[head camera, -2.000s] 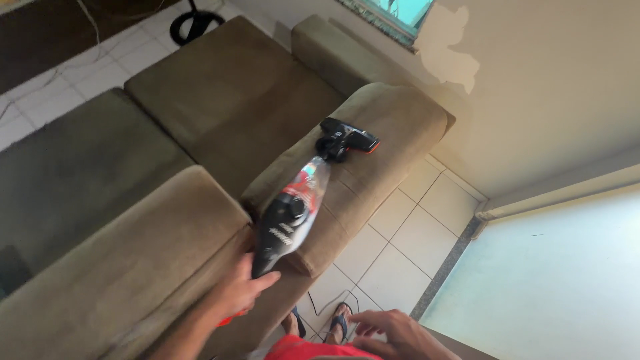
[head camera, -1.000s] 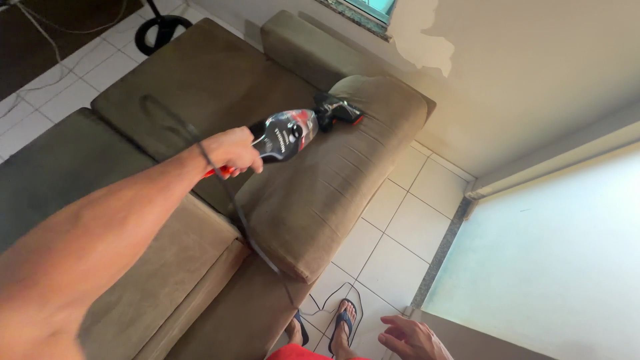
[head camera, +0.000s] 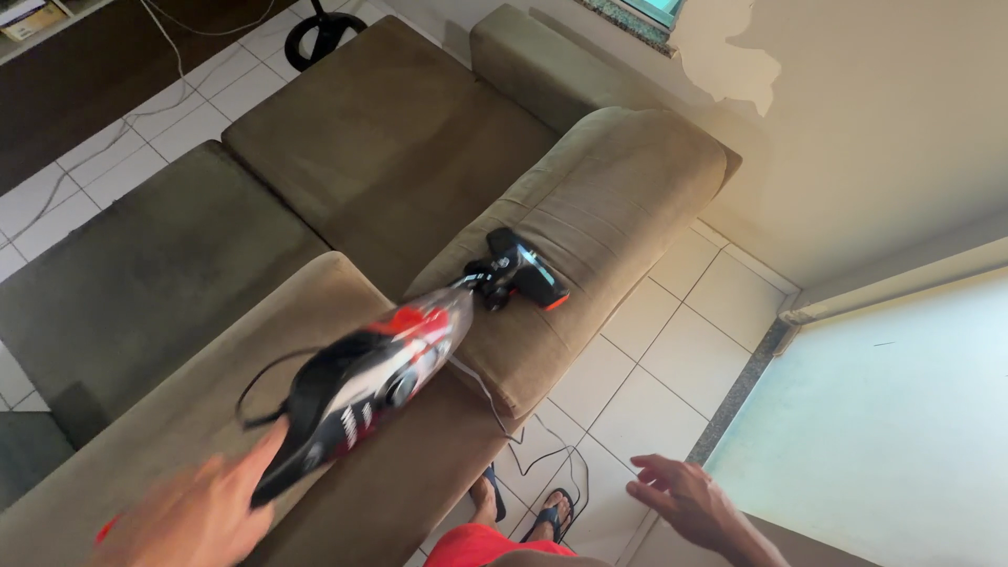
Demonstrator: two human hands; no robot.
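My left hand point(head camera: 193, 504), blurred at the lower left, grips the rear handle of a black, red and clear handheld vacuum cleaner point(head camera: 378, 370). The black floor-type nozzle point(head camera: 520, 272) lies against the near end of the brown back cushion point(head camera: 598, 197) of the sofa. A dark cord loops off the vacuum's rear, and more cord point(head camera: 551, 449) trails down to the floor tiles by my feet. At the lower right, my right hand point(head camera: 685, 496) hangs in the air above the floor, fingers apart and holding nothing.
The sofa seats point(head camera: 394, 150) stretch to the upper left, and another back cushion point(head camera: 236, 370) lies nearer me. Beyond are a black round stand base point(head camera: 315, 39) and loose cables on the tiles. A frosted panel point(head camera: 882, 409) stands at right, beside the wall with peeling paint.
The vacuum and my left hand have come back toward me; the nozzle has moved from the cushion's far part to its near end. My right hand stays empty.
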